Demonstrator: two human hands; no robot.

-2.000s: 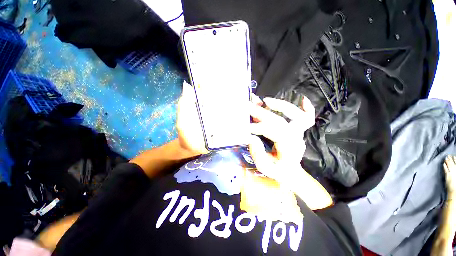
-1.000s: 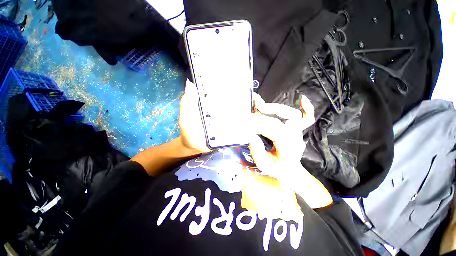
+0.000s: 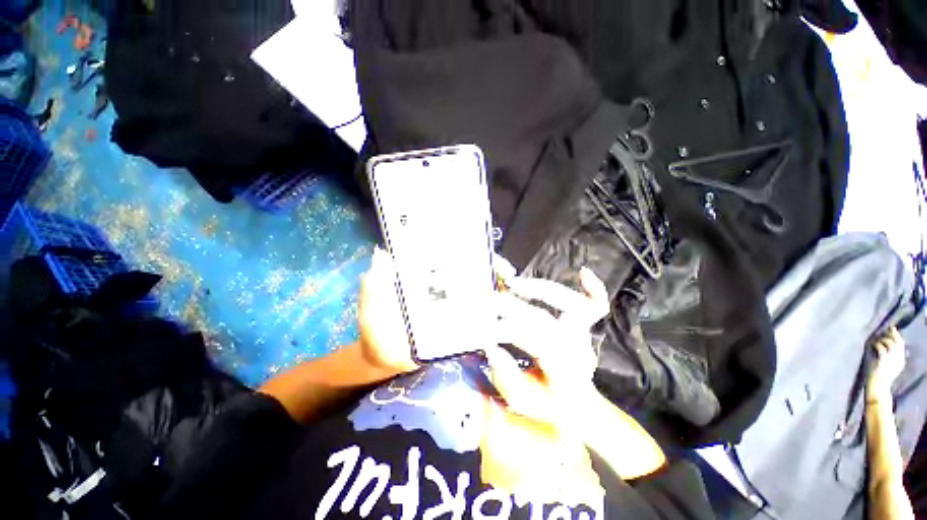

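Note:
A smartphone [image 3: 435,254] with a bright, washed-out screen is upright in front of my chest. My left hand [image 3: 382,317] holds it from behind and at its left edge; most of the fingers are hidden by the phone. My right hand [image 3: 554,330] is at the phone's lower right edge, overexposed, with some fingers bent and others apart. I cannot tell whether it grips the phone or only touches it. Black jackets [image 3: 747,61] lie on the table beyond and to the right, with wrinkled shiny lining [image 3: 676,381] showing.
Black hangers [image 3: 737,171] lie on the jackets. A grey-blue jacket [image 3: 803,406] is at the right, with another person's hand [image 3: 887,361] on it. White paper [image 3: 305,76] is at the table edge. Blue crates [image 3: 76,249] and dark garments [image 3: 122,355] are at the left.
The view has shifted, so the phone and both hands appear lower. The phone's screen content looks different. The other person's hand now rests on the grey-blue jacket.

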